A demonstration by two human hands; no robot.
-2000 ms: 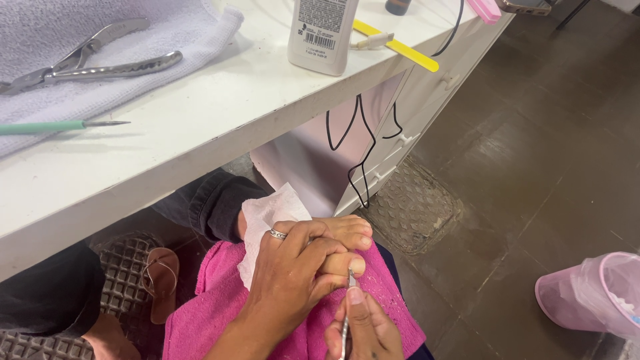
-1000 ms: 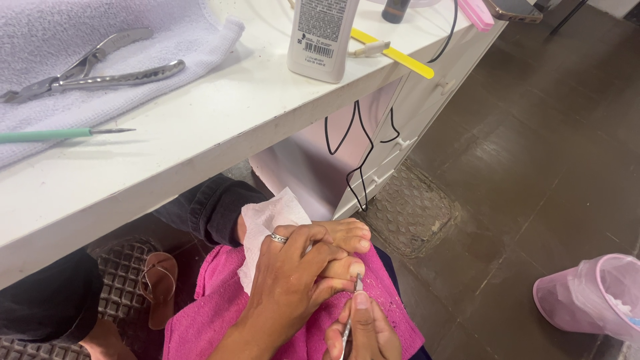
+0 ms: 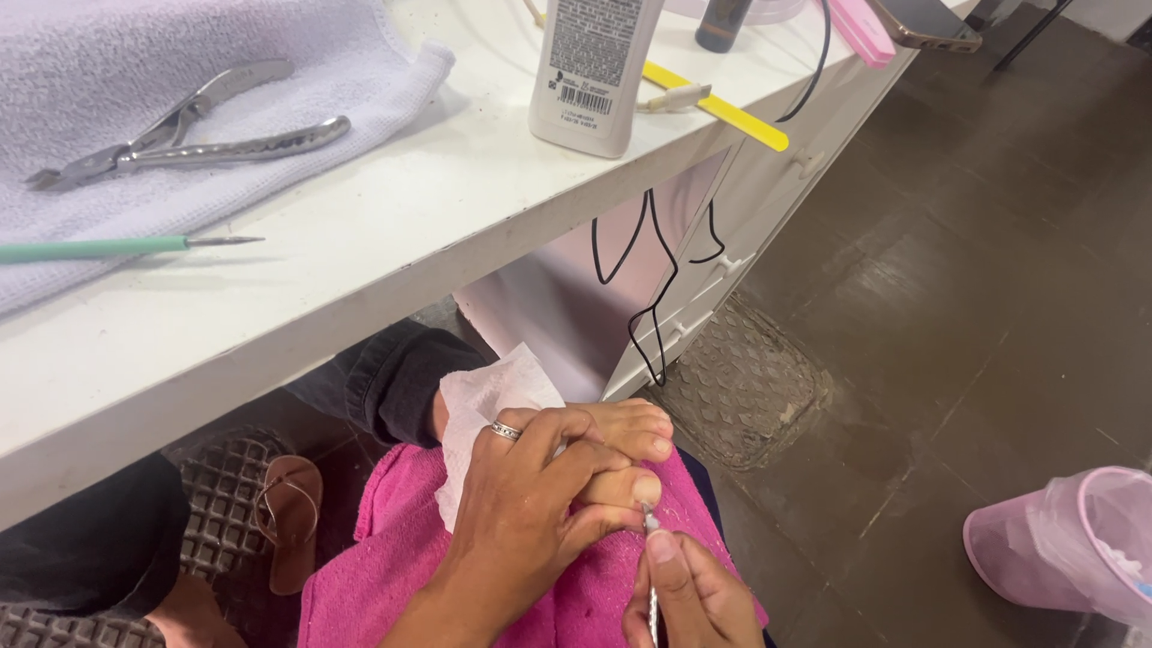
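Another person's bare foot [image 3: 630, 432] rests on a pink towel [image 3: 378, 576] across my lap. My left hand [image 3: 531, 495], with a ring on one finger, grips the foot around the big toe [image 3: 634, 488]; a white paper tissue [image 3: 495, 396] lies between hand and foot. My right hand [image 3: 688, 585] holds a thin metal nail tool [image 3: 653, 598], its tip at the edge of the big toenail. The tool's exact kind cannot be told. Metal cuticle nippers [image 3: 171, 139] lie on a white towel [image 3: 360, 99], near a green-handled pointed tool [image 3: 117, 247].
On the white table [image 3: 360, 243] above the foot stand a bottle [image 3: 589, 81] and a small dark bottle [image 3: 720, 22], beside a yellow nail file [image 3: 742, 121] and a phone [image 3: 927, 27]. Black cables [image 3: 661, 270] hang below. A pink bin [image 3: 1035, 540] stands right, a sandal [image 3: 292, 522] left.
The tool's tip and my right hand have shifted slightly around the big toenail. My left hand keeps its hold on the foot.
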